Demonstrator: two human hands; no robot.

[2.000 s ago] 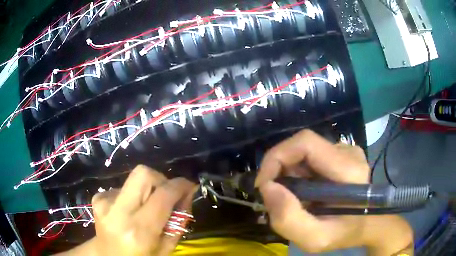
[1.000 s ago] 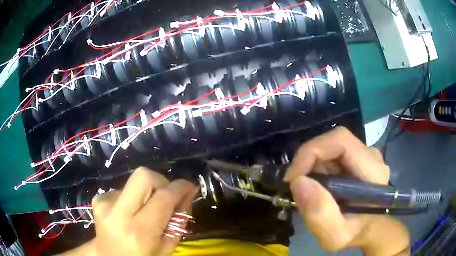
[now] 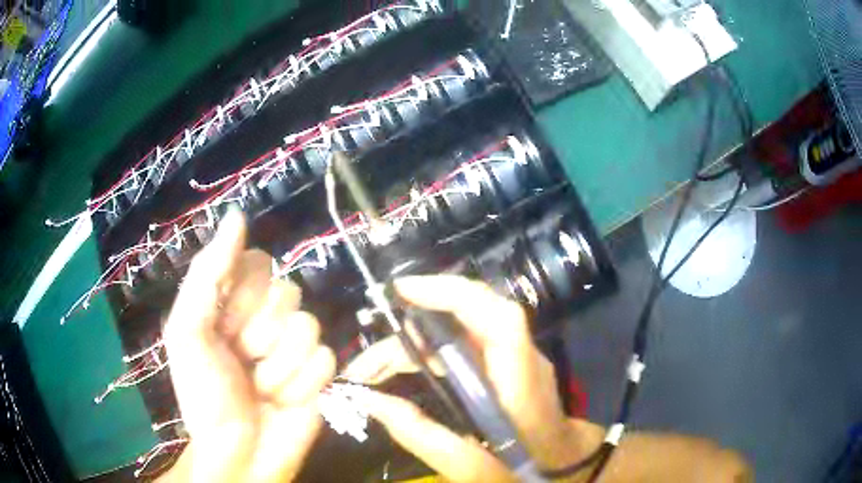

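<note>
My right hand holds the dark soldering iron, its metal tip pointing up and away over the rows. The thin bent solder feed tube runs beside it. My left hand is curled with the thumb up, around a bunch of lead wires. White wire connectors stick out below it, beside my right hand's lower fingers; the wires inside the fist are hidden. The black holding tray bears rows of round components, many with red and white leads across them.
A square black dish with silvery bits and a pale metal box stand at the back right on the green mat. Black cables hang at right. A round white object and a dark container lie beyond the mat edge.
The view has shifted and turned. The iron has lifted off the front row and now points upward. My hands have come together, and white connectors show between them.
</note>
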